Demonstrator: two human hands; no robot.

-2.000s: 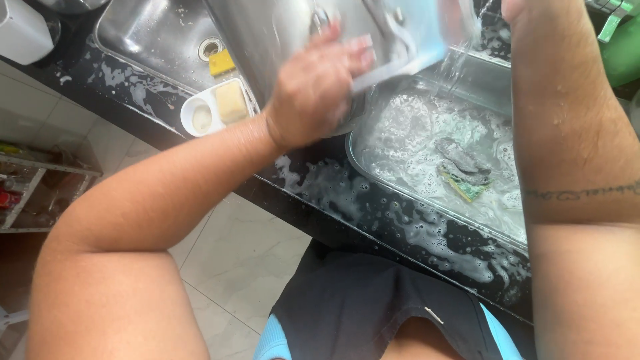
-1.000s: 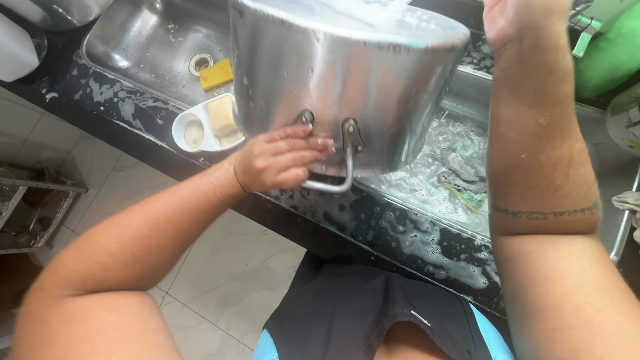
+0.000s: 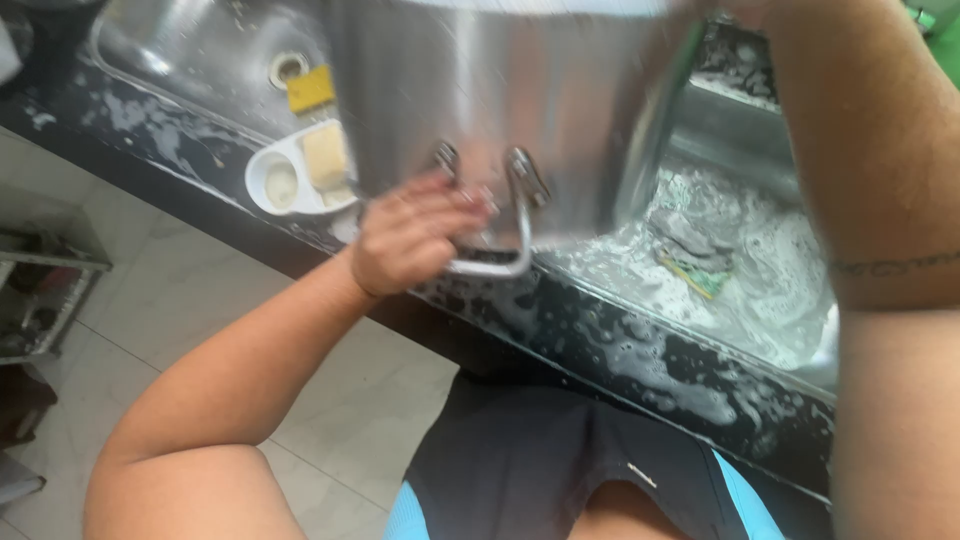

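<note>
A large metal cooking pot (image 3: pixel 570 97) is held up over the counter's front edge and the near side of the soapy sink. My left hand (image 3: pixel 420 232) lies against its wall at the looped metal handle (image 3: pixel 517 225), fingers blurred; whether they grip the handle cannot be told. Of my right hand (image 3: pixel 742 9) only a part shows at the top edge, beside the pot's rim, so its fingers are hidden. In the sudsy water of the right sink (image 3: pixel 750 120) lie a grey cloth or scrubber (image 3: pixel 690 240) and a green and yellow sponge (image 3: pixel 694 276).
Left of the pot, a white two-part dish (image 3: pixel 259 176) holding a pale block (image 3: pixel 325 154) stands on the foamy black counter (image 3: pixel 202 172). A yellow sponge (image 3: pixel 310 90) lies by the drain (image 3: pixel 289 69) of the left sink. A metal rack (image 3: pixel 67 300) stands at lower left.
The pot was tilted over the counter two seconds ago; its side with the handle now faces me. My left hand has moved from higher on the pot down to the handle.
</note>
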